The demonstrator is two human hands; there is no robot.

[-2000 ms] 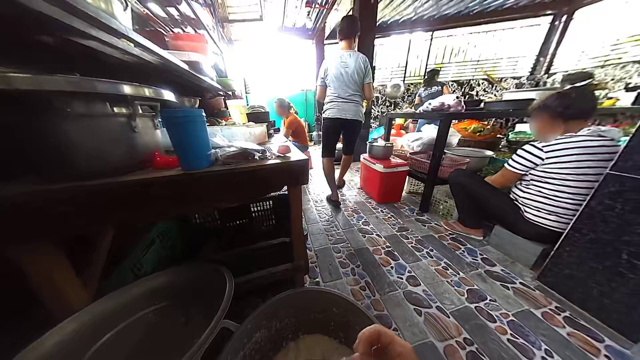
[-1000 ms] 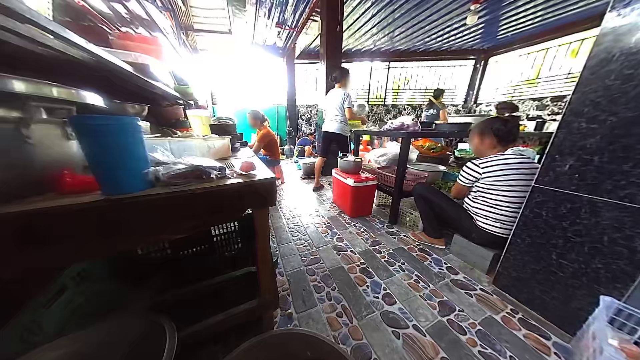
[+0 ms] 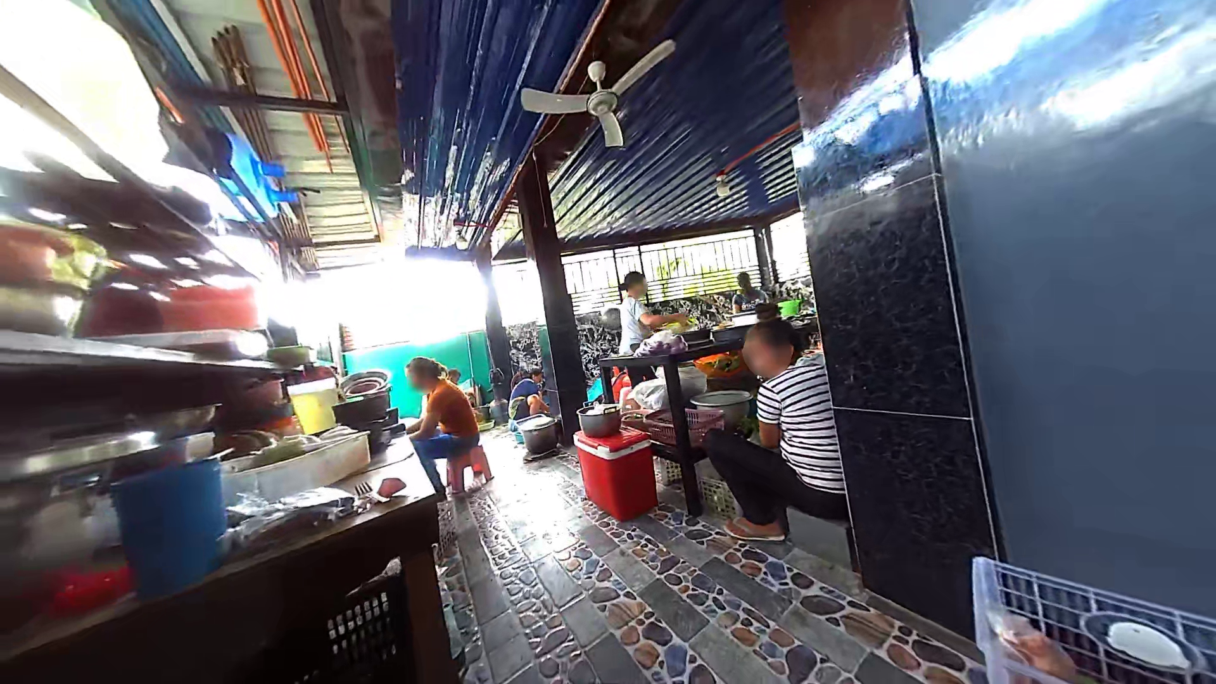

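At the bottom right edge stands a light plastic crate [image 3: 1092, 594] with open grid sides. A blurred skin-toned shape, which looks like my right hand [image 3: 1034, 644], is at its left corner; whether its fingers grip anything is unclear. Beside it, in or behind the crate, lies a round white item in a dark ring [image 3: 1148, 644]. My left hand is out of view. On the left, a wooden table [image 3: 332, 546] holds a blue plastic container [image 3: 171, 527], clear plastic bags [image 3: 285, 513], a fork [image 3: 365, 490] and a white tray of food [image 3: 304, 465].
A red cooler [image 3: 617, 480] carries a metal pot [image 3: 599, 420]. A person in a striped shirt [image 3: 803, 427] sits beside a dark tiled pillar [image 3: 902, 494]. Another in orange [image 3: 451, 413] sits on a stool [image 3: 468, 465]. Farther back are a standing person [image 3: 635, 318] and other people.
The view has swung up and right, away from the large pots. The standing person has moved from the walkway to behind the dark table. The crate has come further into view.
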